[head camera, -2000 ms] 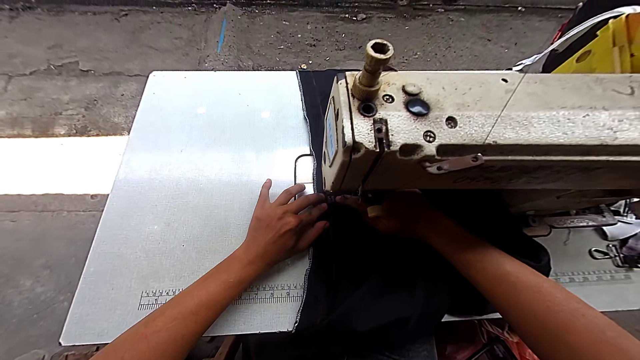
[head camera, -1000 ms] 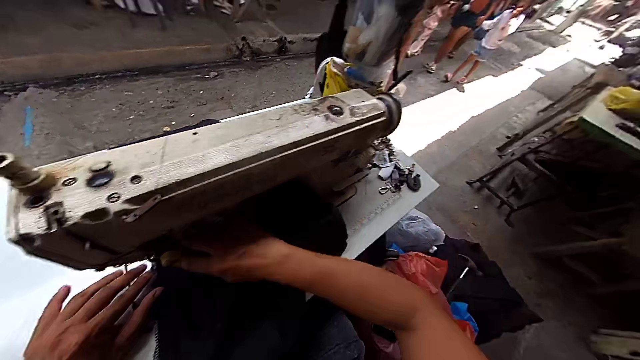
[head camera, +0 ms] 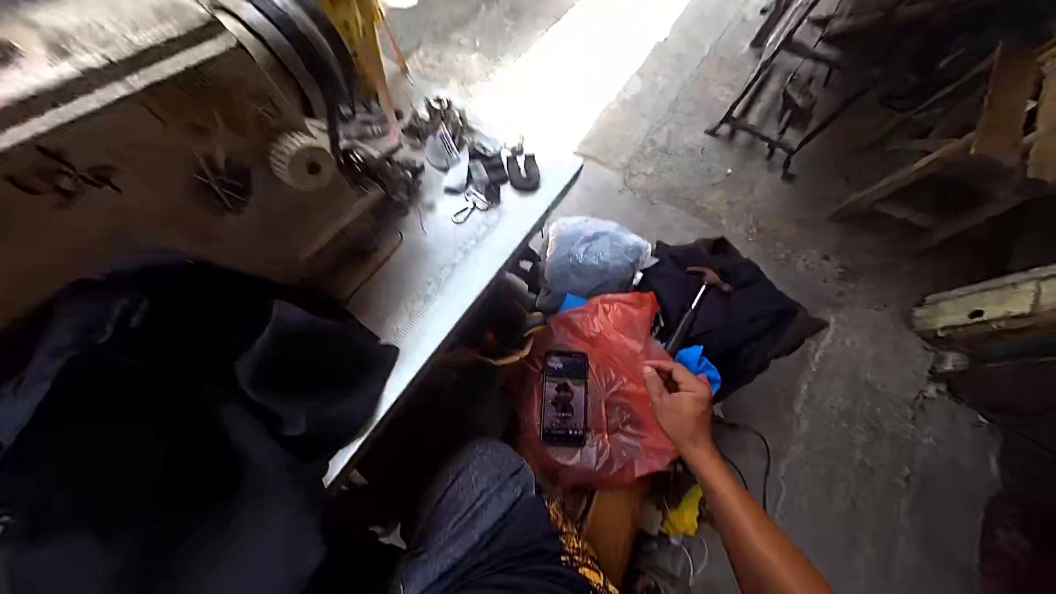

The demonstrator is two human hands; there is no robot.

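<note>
My right hand (head camera: 683, 406) is over the right side of a red plastic bag (head camera: 615, 330), its fingers bent near the handle end of a hammer (head camera: 693, 309). Whether it grips anything is unclear. A smartphone (head camera: 564, 399) with a lit screen lies on the bag, left of the hand. The hammer rests on dark folded cloth (head camera: 742, 305), beside a piece of blue plastic (head camera: 698, 368). Dark fabric (head camera: 165, 429) covers the left part of the sewing machine table (head camera: 462, 280). My left hand is out of view.
The industrial sewing machine (head camera: 148, 124) fills the upper left, its handwheel at its end. Keys and small metal parts (head camera: 474, 169) lie on the table corner. A clear bag (head camera: 594, 254) sits beyond the red one. Wooden and metal frames (head camera: 792, 99) stand at upper right.
The view has swung far to the right. My right hand has left the dark fabric at the machine and is now by the red bag. My left hand has gone out of view.
</note>
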